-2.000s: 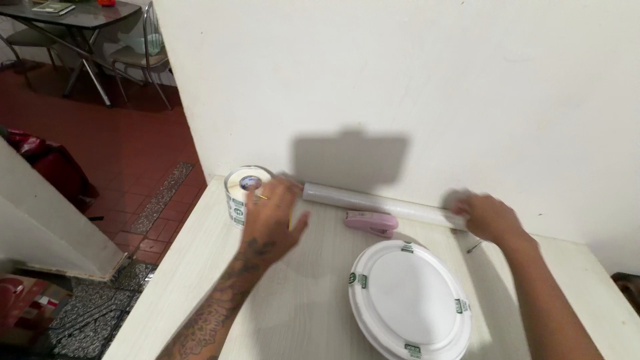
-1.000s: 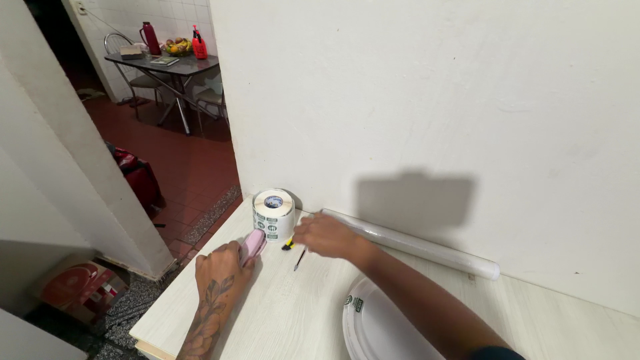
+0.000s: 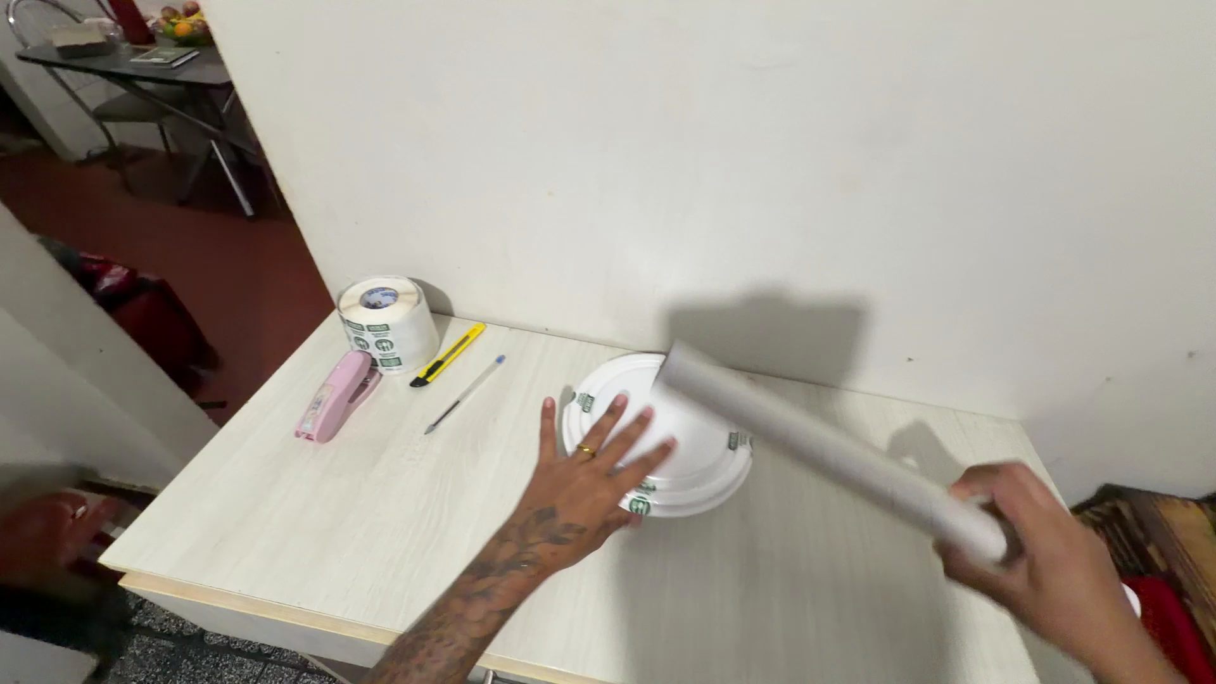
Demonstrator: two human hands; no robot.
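Observation:
My left hand (image 3: 594, 475) rests with spread fingers on a round white lidded container (image 3: 698, 475) that has green-printed stickers around its rim. In my right hand (image 3: 1035, 556) is one end of a whitish roll or tube (image 3: 826, 451), blurred, raised at a slant with its far end over the container. Toward the left of the tabletop stands a roll of printed labels (image 3: 388, 328), and a pink stapler (image 3: 334, 397) touches or nearly touches its front. A yellow utility knife (image 3: 448, 355) and a ballpoint pen (image 3: 465, 394) lie between the label roll and the container.
The light wooden tabletop (image 3: 285, 513) meets a white wall (image 3: 665, 171) at the back. Beyond its left end are a doorway, a dark table (image 3: 123, 66) with fruit, and a chair. Wooden items (image 3: 1164, 532) and red cloth stand low at the right.
My right hand has taken up the tube, which lay along the wall. My left hand has let go of the stapler and moved onto the container. The container now sits nearer the wall.

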